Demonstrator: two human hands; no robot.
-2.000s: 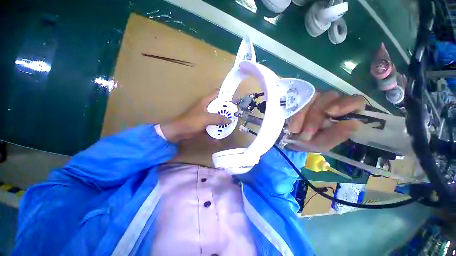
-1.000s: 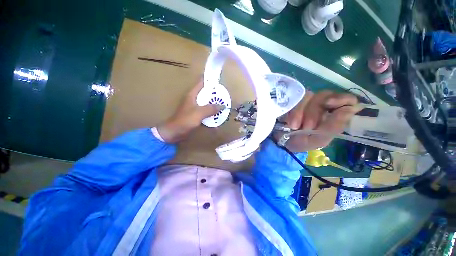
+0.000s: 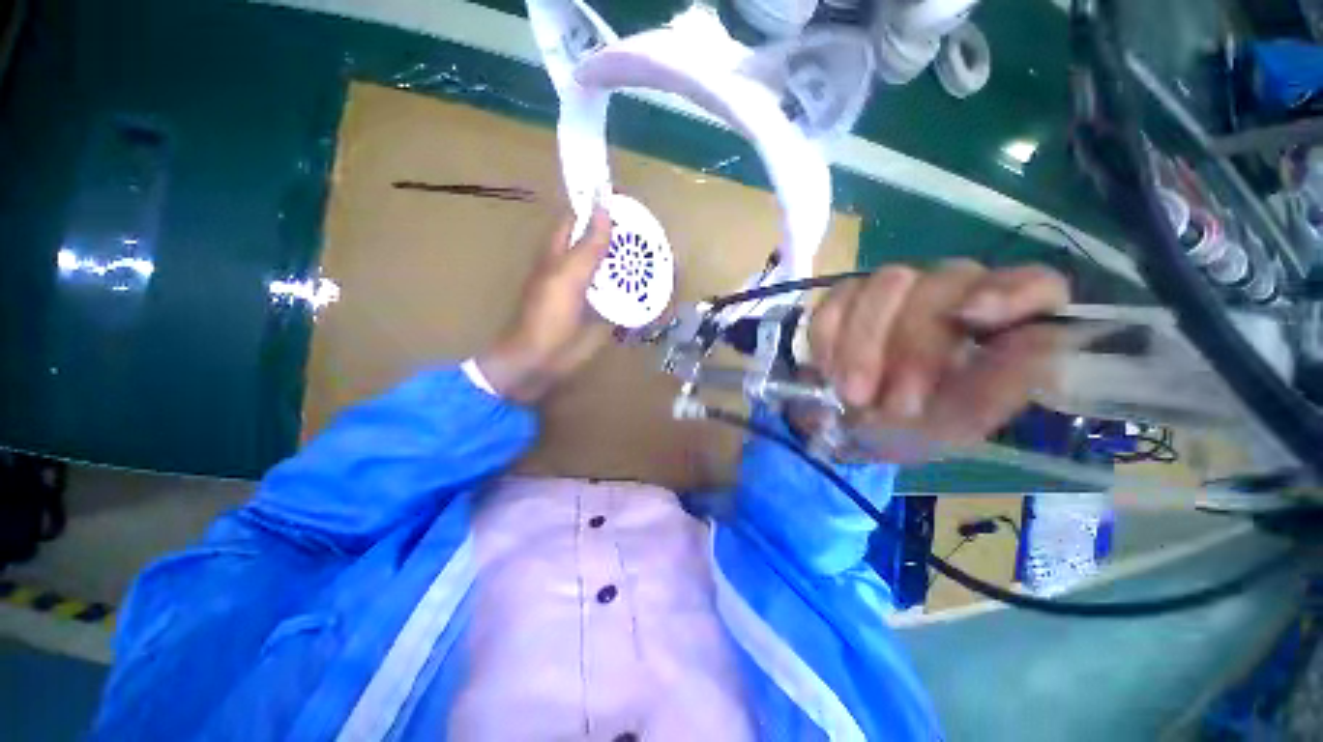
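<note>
My left hand (image 3: 556,307) holds white cat-ear headphones (image 3: 795,171) by one ear cup, above the cardboard. The cup's slotted round cover (image 3: 633,264) faces up. The headband and its two pointed ears reach toward the top of the view. My right hand (image 3: 929,348) is closed around the pale body of a screwdriver (image 3: 740,363). Its metal jaws lie just right of and below the slotted cover; whether the tip touches the cup cannot be told. The other cup is hidden behind the tool and right hand.
A brown cardboard mat (image 3: 421,290) lies on the green bench (image 3: 174,189). A pale rail (image 3: 929,181) runs behind it, with white headphones (image 3: 929,44) beyond. Black cables (image 3: 1146,218) hang at the right. A white patterned item (image 3: 1064,544) is at the lower right.
The headphones have moved up and turned, so the slotted cover shows more fully. The tool's jaws now sit in front of the headband and below the cover, no longer behind the headband.
</note>
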